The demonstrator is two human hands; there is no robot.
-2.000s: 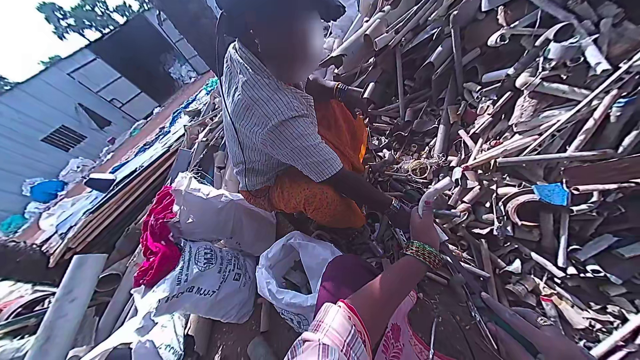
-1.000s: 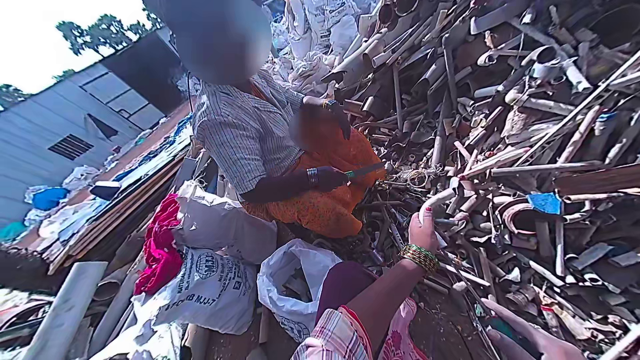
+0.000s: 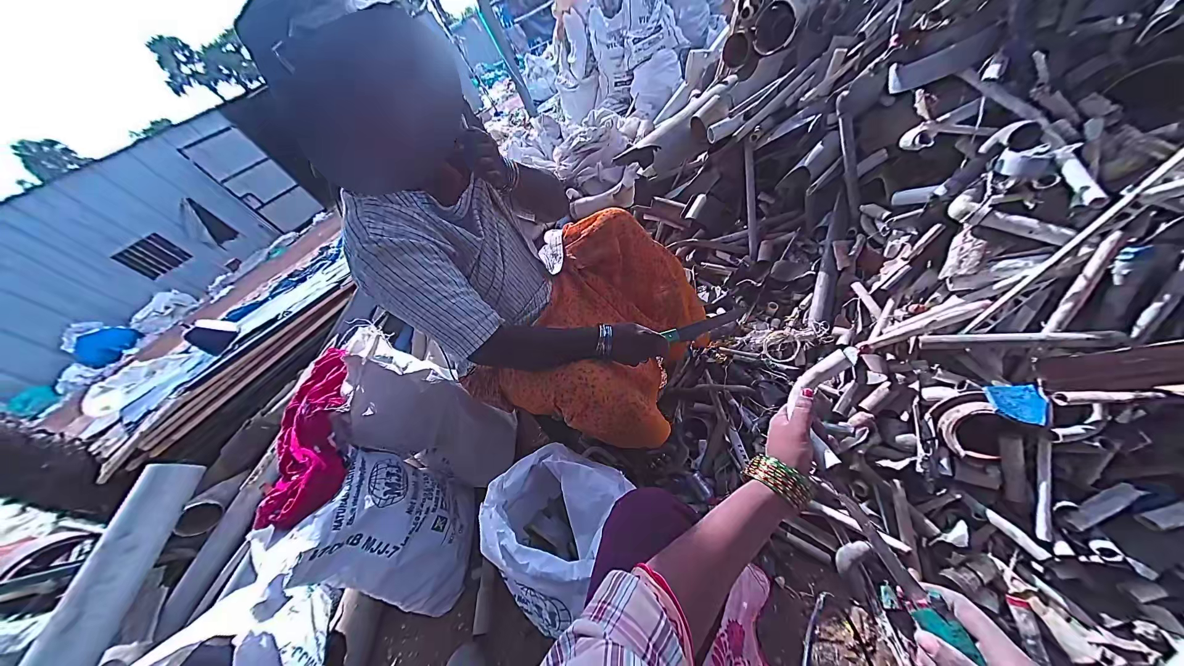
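Note:
My left hand (image 3: 791, 433), wearing bangles, grips one end of a pale curved plastic pipe piece (image 3: 825, 367) over the scrap heap. At the bottom right edge, my right hand (image 3: 971, 624) is partly cut off and holds a green-handled tool (image 3: 943, 629); its working end cannot be told from the scrap around it. A white woven sack (image 3: 504, 504), its mouth open and some pieces inside, stands left of my forearm. Opposite, a seated person (image 3: 435, 268) holds a green-handled knife (image 3: 708, 326) in one hand, with the other hand raised near the head.
A large heap of scrap plastic pipes (image 3: 971, 222) fills the right side. On the left lie a printed white sack (image 3: 388, 536), a pink cloth (image 3: 305, 444), a thick pale pipe (image 3: 120, 564) and stacked boards (image 3: 231, 370). More white sacks (image 3: 629, 55) stand behind.
The other person's hand has moved away from near my left hand and now holds the knife over the lap; the other hand has risen to the head. My right hand has come into view.

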